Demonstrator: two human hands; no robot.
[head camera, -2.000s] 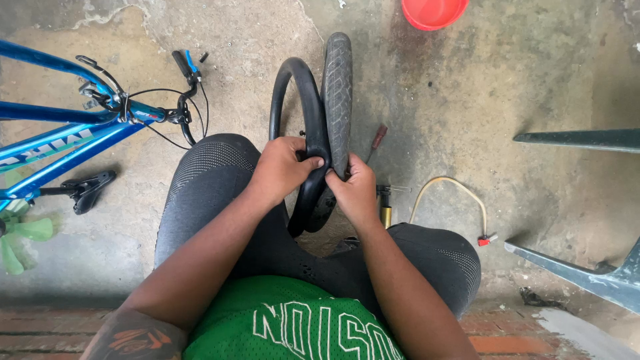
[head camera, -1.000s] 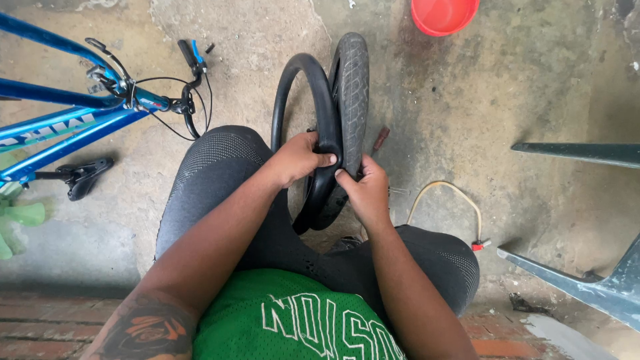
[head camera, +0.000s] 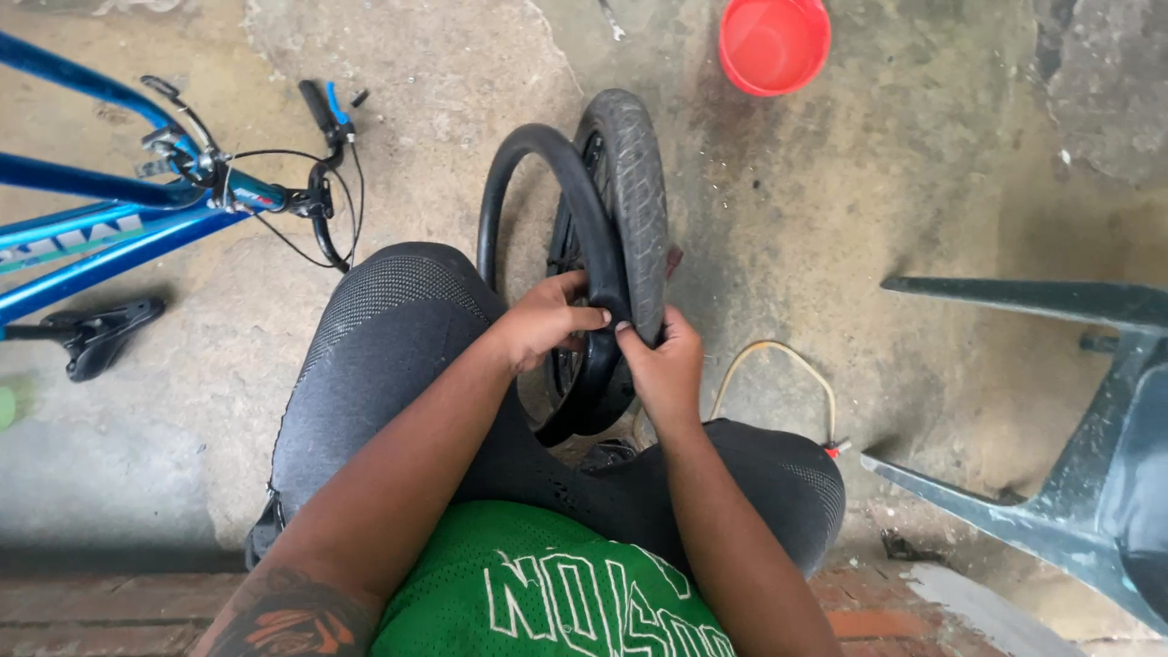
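Note:
Between my knees a bicycle wheel with a black treaded tire (head camera: 631, 196) stands upright, spokes showing on its left side. A black inner tube (head camera: 545, 137), rounded with air, loops out to the left of the wheel and meets the tire at its near part. My left hand (head camera: 552, 321) grips the tube from the left, thumb on top and fingers around it. My right hand (head camera: 666, 360) holds the near right side of the tire, its thumb pressed where tube and tire meet. The undersides of both hands' grips are hidden.
A blue bicycle frame (head camera: 137, 233) with handlebar and black saddle (head camera: 105, 333) lies at the left. A red bucket (head camera: 774, 46) and a wrench (head camera: 613, 23) are at the far side. A hose (head camera: 776, 347) curves by my right knee. A dark green plastic chair (head camera: 1086, 447) is at the right.
The wheel and tube stand less far to the front of my hands. My hands keep their places at the tube and tire. The view has shifted slightly.

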